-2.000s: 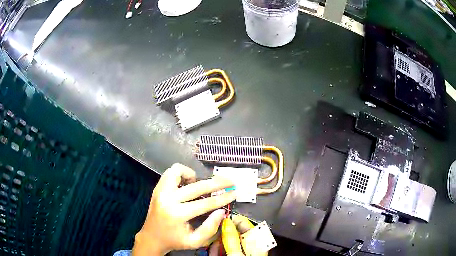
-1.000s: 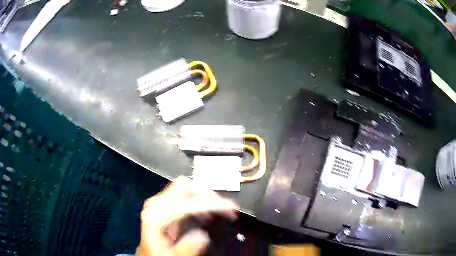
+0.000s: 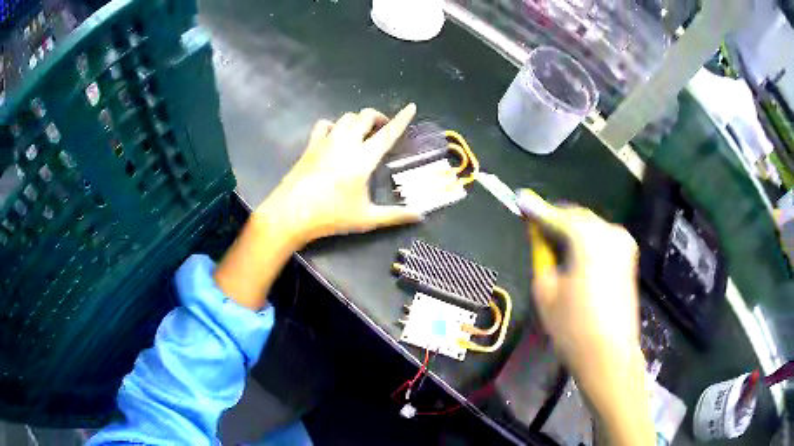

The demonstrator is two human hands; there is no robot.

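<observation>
The upper heatsink lies on the dark bench with its pale base showing. My left hand spans its left end, fingers spread, thumb along the base's lower edge; whether it touches is unclear. My right hand, with yellow finger cots, holds a narrow pale blade-like tool, its tip near the copper-gold heat pipes. The lower heatsink lies nearer the bench edge. On its base is a wired module with a blue-green centre; its red wires hang over the edge to a white connector.
A large green crate stands at the left. A translucent cup and a white round container are at the back. The black jigs at the right are partly hidden by my right arm. A labelled paste tub holds a red handle.
The view has swung, bringing the crate in. My left hand has moved to the upper heatsink. The right hand has come up with the pale tool. The wired module now shows on the lower heatsink's base.
</observation>
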